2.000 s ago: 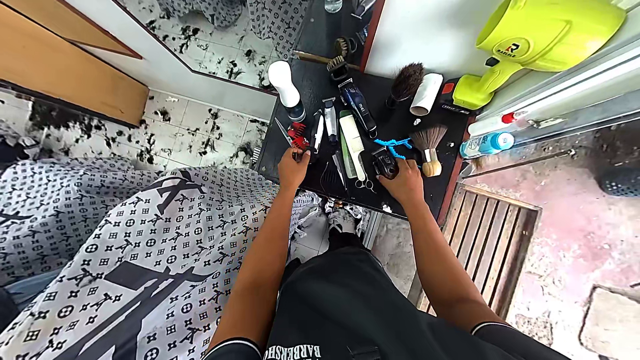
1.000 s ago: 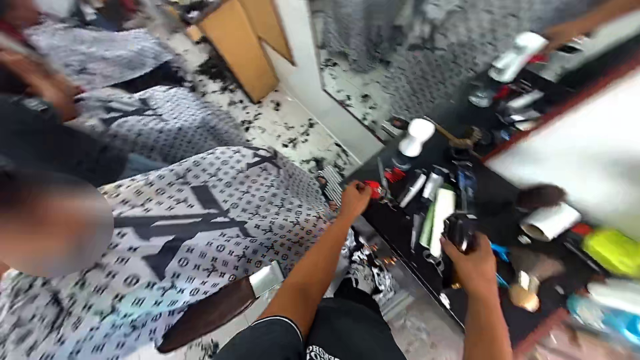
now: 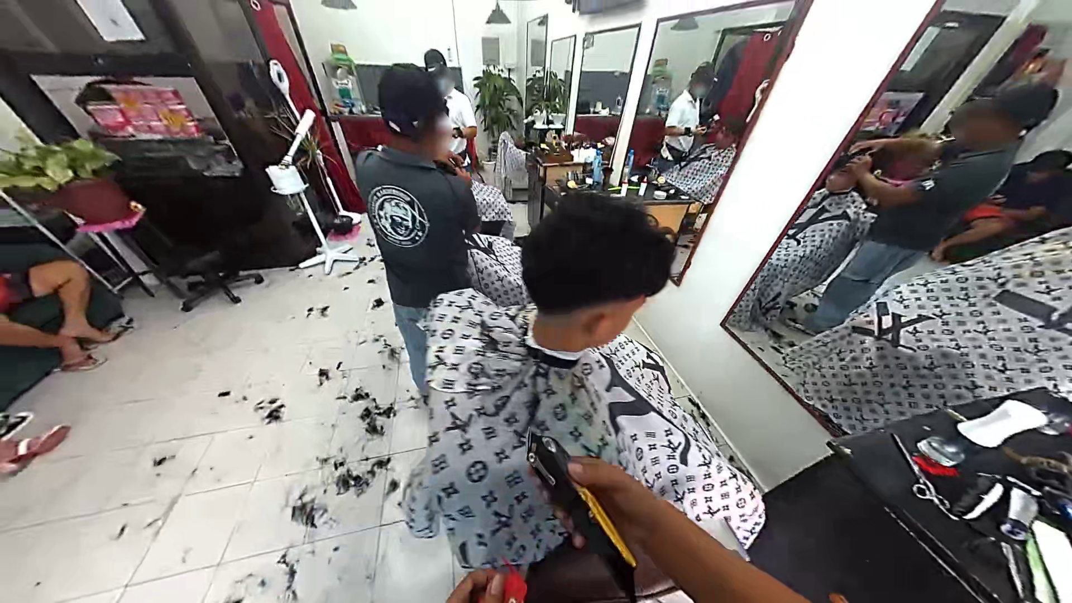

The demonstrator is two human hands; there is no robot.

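My right hand (image 3: 615, 502) grips a black and yellow hair clipper (image 3: 578, 498), its blade end pointing up and to the left. At the bottom edge, my left hand (image 3: 477, 588) holds a small red object (image 3: 513, 584), perhaps a clipper guard; part of the hand lies outside the view. Beyond the clipper sits a person (image 3: 590, 260) with dark hair, seen from behind, wearing a white patterned barber cape (image 3: 511, 435). The clipper is in front of the cape's back, below the head.
A black tool table (image 3: 888, 486) with a white bottle (image 3: 1001, 421) and metal scissors (image 3: 930, 494) stands at right under a red-framed mirror (image 3: 921, 276). Another barber (image 3: 419, 209) stands ahead at left. Cut hair (image 3: 352, 477) lies on the tiled floor; a white stand (image 3: 314, 209) is farther back.
The view has swung up and left from the tool table to the seated person. Both my hands have left the table; the right one now holds the clipper in front of the cape.
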